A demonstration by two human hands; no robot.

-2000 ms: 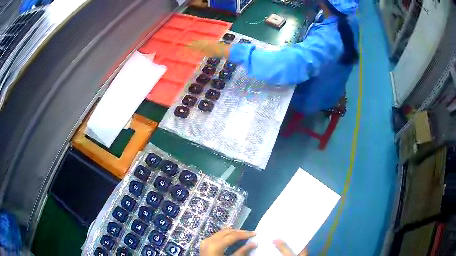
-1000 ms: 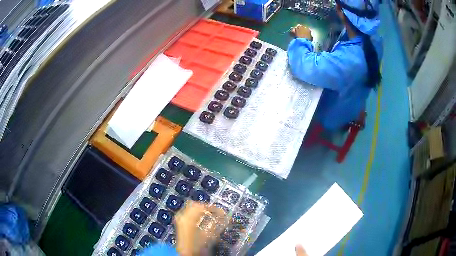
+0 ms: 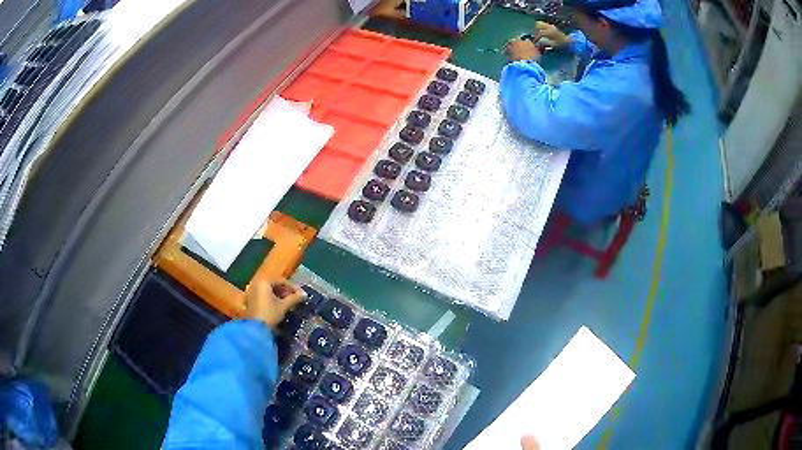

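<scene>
A clear blister tray [image 3: 387, 382] lies near me with rows of dark rounded-square parts [image 3: 370, 332] on its left side; pockets towards its right glitter without black parts. My left hand [image 3: 274, 301] reaches to the tray's far left corner, thumb and fingertips together at a black part there. A tiny pale spot shows at the fingertips; whether they hold something cannot be told. My right hand [image 3: 529, 442] shows only as a thumb tip at the bottom edge, lying on a white sheet [image 3: 563, 395] held right of the tray; its other fingers are hidden.
A second tray [image 3: 466, 220] with black parts lies farther up the green bench. Behind it is a red-orange tray [image 3: 365, 83]. White paper [image 3: 255, 180] lies on an orange frame [image 3: 207, 279], beside a black tray [image 3: 163, 330]. A co-worker [image 3: 589, 110] sits at the far right.
My left hand has moved from the sheet, over the middle of the tray, to its far left corner. The white sheet has shifted right and down. The co-worker's arm has drawn back from the second tray.
</scene>
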